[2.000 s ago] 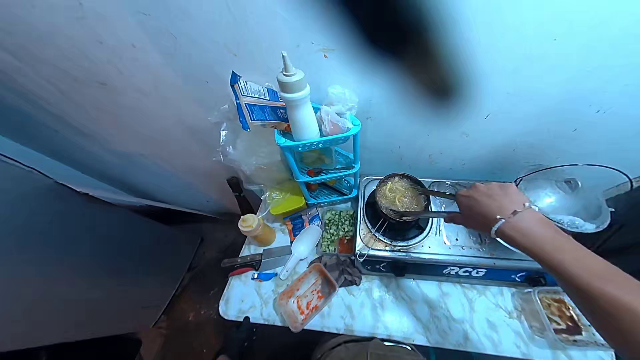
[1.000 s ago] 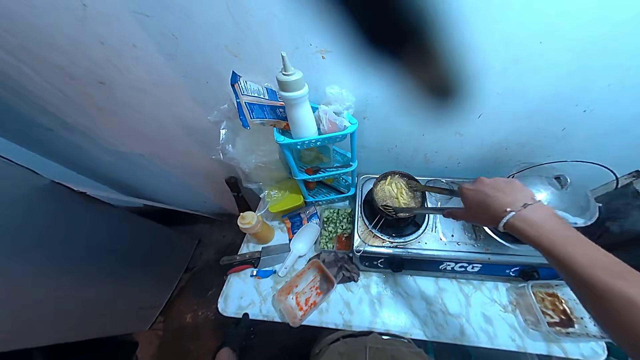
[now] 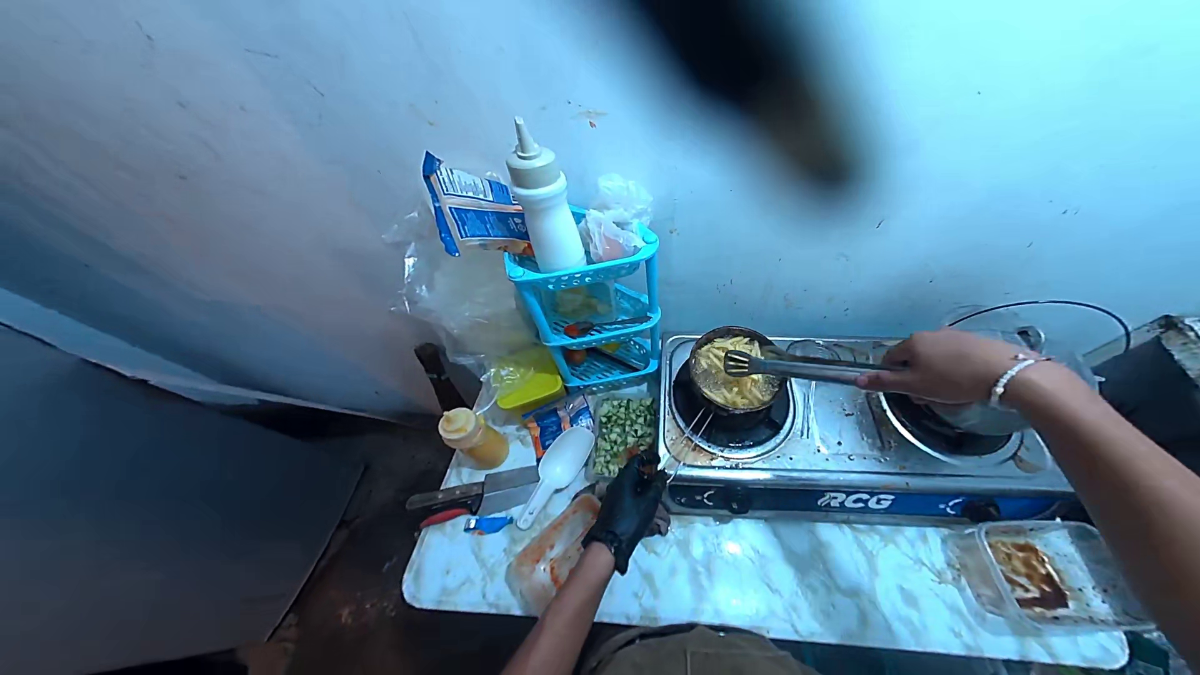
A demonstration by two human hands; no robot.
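Metal tongs (image 3: pixel 811 367) are in my right hand (image 3: pixel 956 367), which wears a beaded bracelet. Their tips lie over pale fries (image 3: pixel 722 384) in bubbling oil inside a small dark pan (image 3: pixel 696 361), on the left burner of a two-burner gas stove (image 3: pixel 844 478). My left hand (image 3: pixel 630 506), in a black glove, is at the pan's thin wire handle (image 3: pixel 689 441); its fingers are partly hidden, so its hold is unclear. Beside it are a tub of chopped green vegetables (image 3: pixel 623 431) and a red-stained plastic container (image 3: pixel 553 553).
A blue plastic rack (image 3: pixel 586 328) with a white squeeze bottle (image 3: pixel 548 216) stands against the wall. At left are a yellow sauce bottle (image 3: pixel 475 441), a white scoop (image 3: pixel 562 459) and a broad-bladed knife (image 3: pixel 506 492). A clear container (image 3: pixel 1097 562) sits front right; a dark blur (image 3: pixel 759 84) hangs above.
My gloved left hand has come into view beside the stove's left front. The tongs have shifted, their tips now over the fries. A lidded-looking pot or bowl at the right burner appears lower and nearer.
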